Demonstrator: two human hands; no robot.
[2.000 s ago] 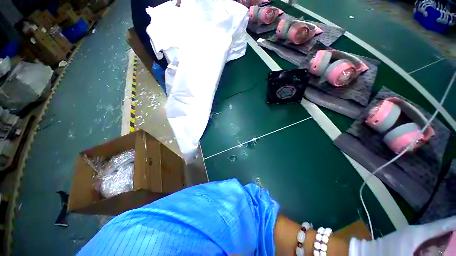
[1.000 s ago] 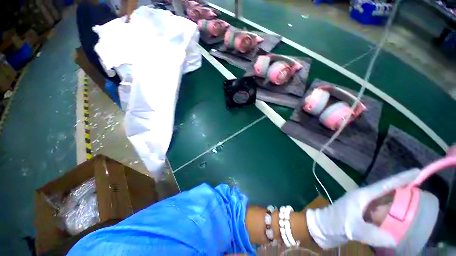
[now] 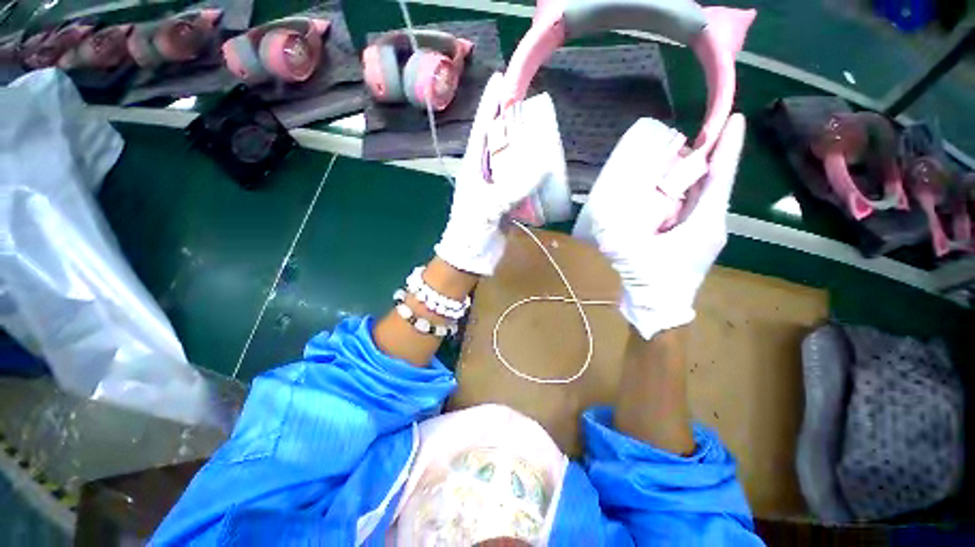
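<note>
My left hand [image 3: 500, 176], in a white glove with bead bracelets at the wrist, holds one cup side of the pink and grey cat-ear headphones [image 3: 631, 16]. My right hand [image 3: 665, 219], also white-gloved, holds the other cup side. The headband arches away from me above a grey pouch [image 3: 615, 96]. The right cup is mostly hidden by my hand. A thin white cable [image 3: 542, 381] lies looped on the brown cardboard mat [image 3: 738, 369] below my hands. Whether its plug is in a cup cannot be seen.
More headphones on grey pouches [image 3: 417, 75] line the belt at the upper left, others [image 3: 855, 160] at the right. A black fan [image 3: 244, 137] stands on the green bench. A white plastic sheet [image 3: 75, 246] hangs at left. A folded grey pouch stack [image 3: 898, 422] lies right of the cardboard.
The view has swung right. My left hand has brought the headphones over the cardboard side, and my right hand, out of view before, now holds them too.
</note>
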